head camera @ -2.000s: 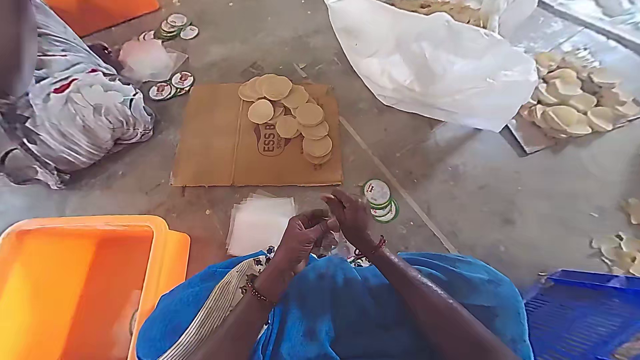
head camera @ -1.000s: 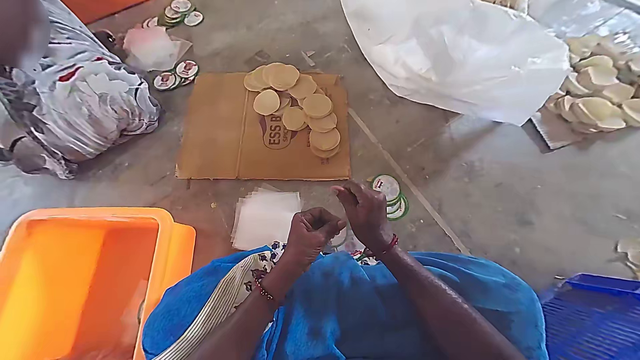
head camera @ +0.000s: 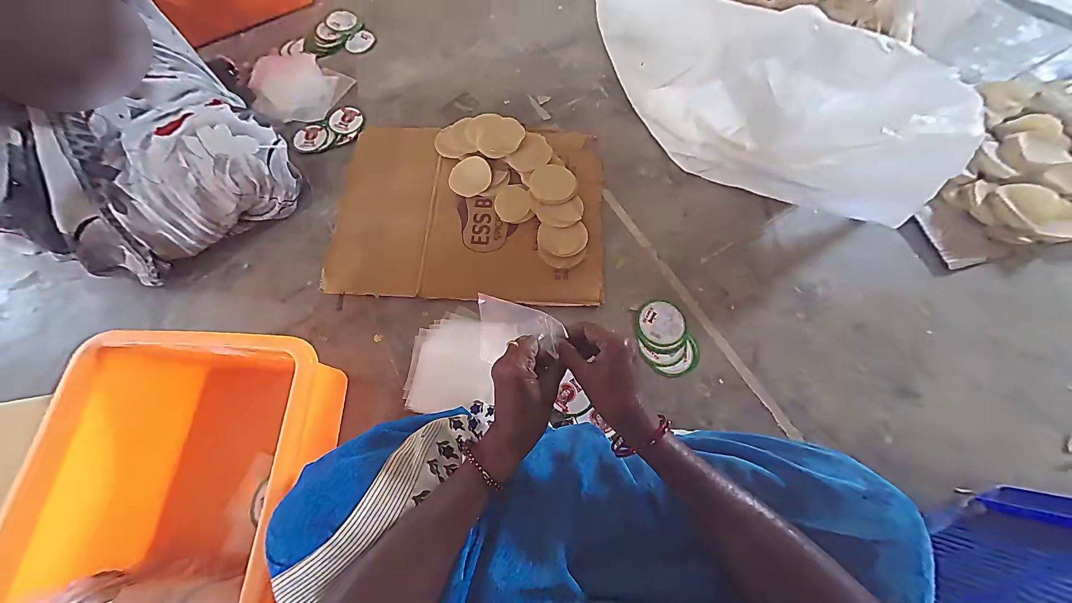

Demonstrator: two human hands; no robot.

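Note:
A clear plastic bag point(head camera: 512, 322) is pinched between my left hand point(head camera: 528, 381) and my right hand point(head camera: 605, 368), which meet above my lap. Beneath its free corner lies a stack of clear plastic bags point(head camera: 448, 364) on the floor. Right of my hands is a small pile of round printed labels with green rims point(head camera: 662, 325); more printed labels point(head camera: 571, 396) lie by my lap, partly behind my wrists. Ahead, thin round pale discs point(head camera: 553, 184) lie overlapping on a flat cardboard sheet point(head camera: 377, 218).
An orange plastic crate point(head camera: 197, 343) stands at my left, a blue crate point(head camera: 1005, 536) at lower right. A white plastic sheet point(head camera: 787, 100) and a heap of pale discs point(head camera: 1026, 184) lie at upper right. Another person point(head camera: 193, 159) sits at upper left beside bags and labels.
A clear bag now shows spread between my hands, its corner sticking up over the stack. One second ago my hands were slightly apart, with no such bag plainly visible.

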